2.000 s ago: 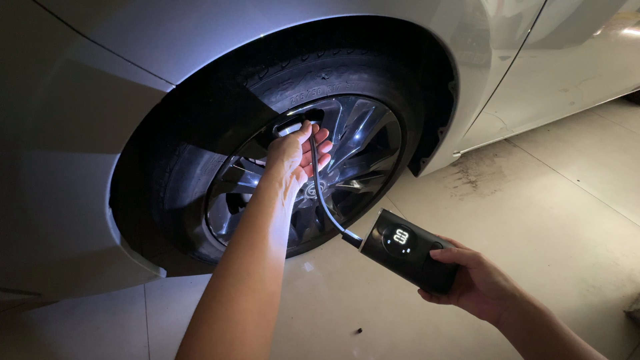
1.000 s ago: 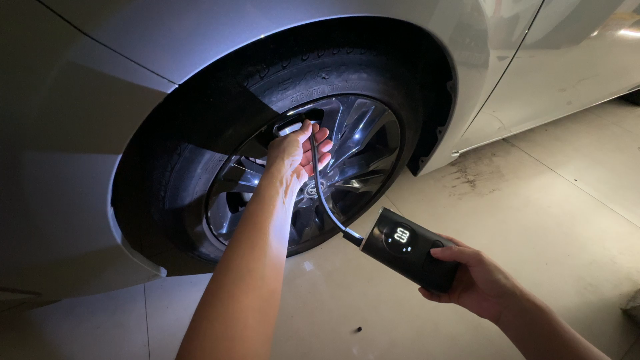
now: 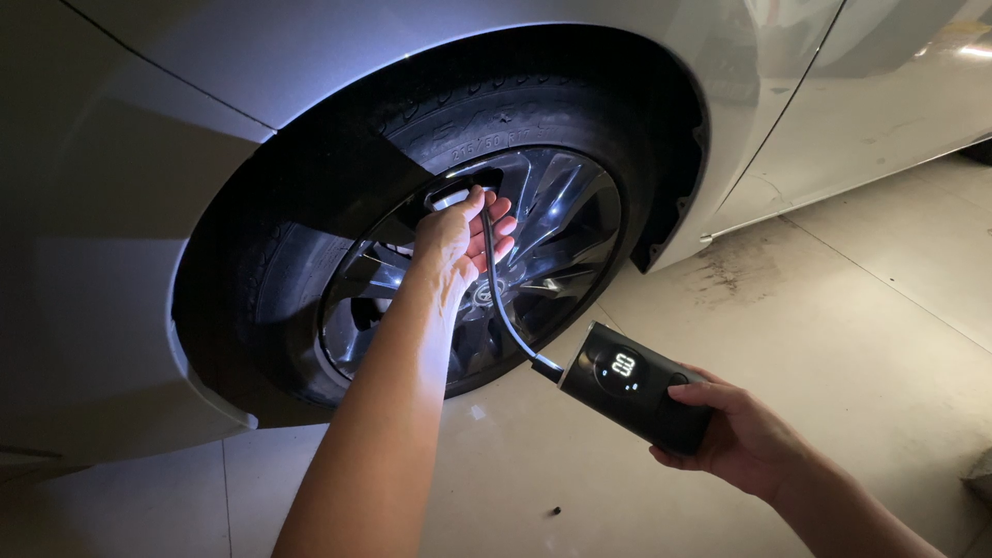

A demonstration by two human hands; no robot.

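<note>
My left hand (image 3: 465,232) is at the upper part of the wheel's alloy rim (image 3: 566,201), thumb and forefinger pinched on the upper end of a black air hose (image 3: 500,298); the other fingers are loosely spread. The hose's tip and the tyre valve are hidden by the fingers. From there the hose curves down to a black portable tyre inflator (image 3: 635,387). My right hand (image 3: 728,426) grips the inflator's right end, thumb near a button on its face. The inflator's lit display reads 0.0. The black tyre (image 3: 496,124) surrounds the rim.
The car's light-coloured fender (image 3: 232,70) arches over the wheel. On the pale tiled floor (image 3: 480,480) lies a small black cap-like piece (image 3: 556,511). Dark smudges (image 3: 732,271) mark the tiles right of the wheel. A grey object (image 3: 980,477) shows at the right edge.
</note>
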